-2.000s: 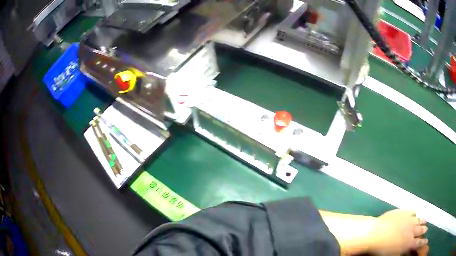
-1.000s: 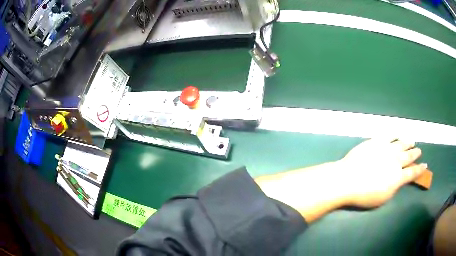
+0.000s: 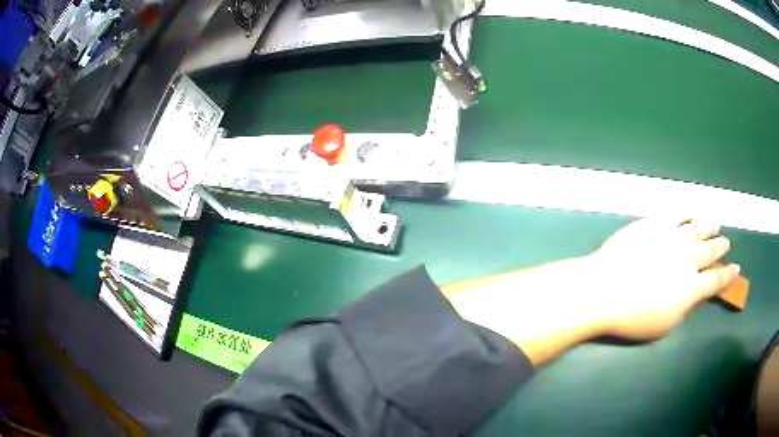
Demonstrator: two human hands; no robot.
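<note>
My left hand [image 3: 653, 277] lies palm down on the green bench surface [image 3: 547, 290] at the right, its arm in a dark sleeve coming in from the lower left. Its fingers are on a small flat orange-brown block [image 3: 734, 292], whose end sticks out past the fingertips. The rest of the block is hidden under the hand. My right hand is not visible. A dark edge and a blurred shape, perhaps part of an arm, are cut off at the lower right edge.
The machine's silver front frame [image 3: 256, 162] carries a red button [image 3: 328, 142]. A red knob on yellow [image 3: 103, 196] is left of it. A white tray [image 3: 145, 247] holds thin strips, beside a blue bin [image 3: 53, 229] and a green label [image 3: 220, 341]. White strips [image 3: 581, 189] cross the bench.
Since two seconds ago the view has swung right, bringing the orange-brown block into sight at my left fingers. Over the last second the hand has barely moved; machine and bench sit slightly higher in the picture.
</note>
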